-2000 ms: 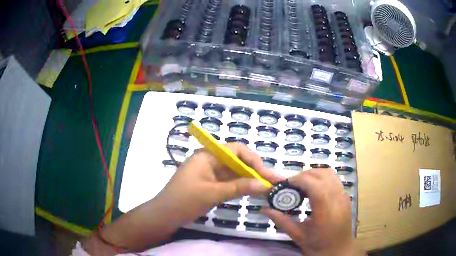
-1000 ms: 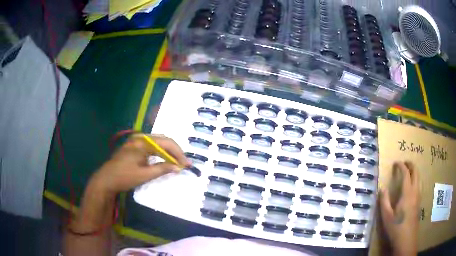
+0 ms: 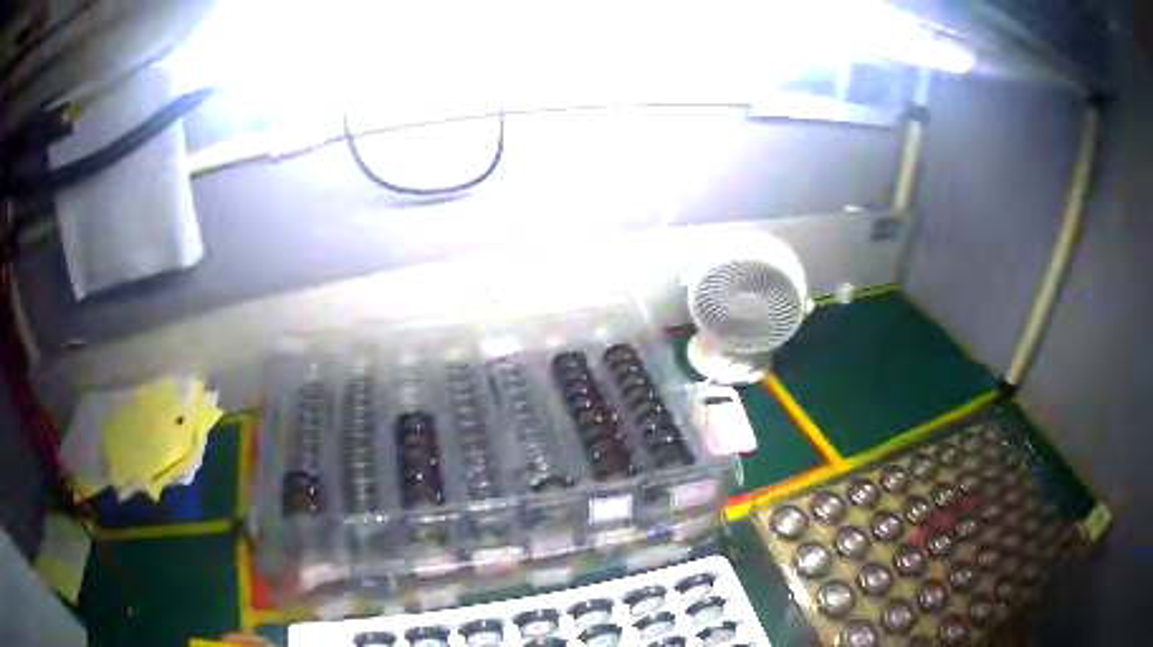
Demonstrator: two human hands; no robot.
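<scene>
The white blister tray [image 3: 759, 617] is cut off by the bottom edge. Its top rows hold black-rimmed round parts with pale centres. On the right, a brown cardboard box [image 3: 786, 575] holds rows of round units [image 3: 837, 598] with shiny centres. It looks glossy, as if under a clear film. At the bottom left edge is a small yellow and skin-toned sliver, too cut off to tell if it is my left hand with the yellow tool. My right hand is out of the picture.
A clear plastic organizer [image 3: 506, 541] with black and clear rings stands behind the tray. A white fan [image 3: 749, 307] and a white flat device [image 3: 725, 420] are to its right. Yellow slips [image 3: 154, 436] lie at the far left. A bright lamp glares above.
The view has tilted up to the wall and lamp. My right hand has left the picture. The cardboard face with handwriting no longer shows; rows of units show on the right instead.
</scene>
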